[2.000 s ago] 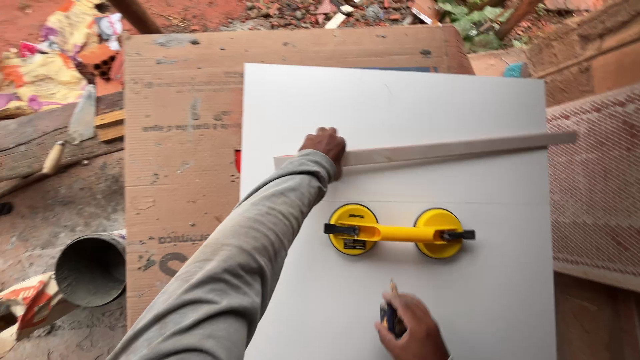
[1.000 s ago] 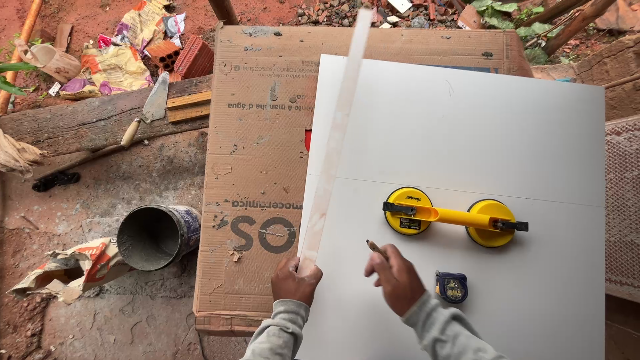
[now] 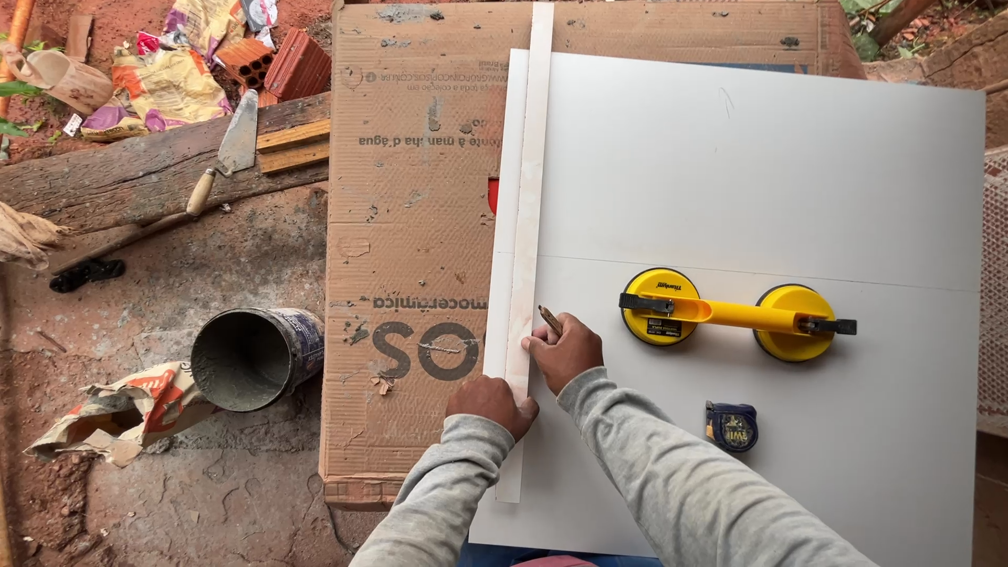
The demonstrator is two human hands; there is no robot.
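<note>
A long pale strip (image 3: 532, 157) lies lengthwise near the left edge of a large white tile panel (image 3: 787, 181), its far end reaching past the panel onto the cardboard. My left hand (image 3: 491, 403) presses on the strip's lower part. Just above and to the right, my right hand (image 3: 565, 350) holds a pencil (image 3: 550, 320), its fingertips at the strip's right edge. A yellow double suction-cup lifter (image 3: 732, 314) rests on the panel right of my hands, and below it sits a dark blue tape measure (image 3: 732, 426). A thin line crosses the panel.
Flattened cardboard (image 3: 409, 252) lies under the panel. To the left are a mortar-stained bucket (image 3: 252, 358) on its side, a torn paper bag (image 3: 126, 413), and a trowel (image 3: 228, 146) on a wooden beam (image 3: 94, 169). Hollow bricks (image 3: 295, 67) and crumpled bags lie beyond.
The strip, lying crosswise two seconds ago, is now lengthwise along the panel's left side. My right hand has moved left to the strip. The tape measure, by that hand earlier, now lies alone.
</note>
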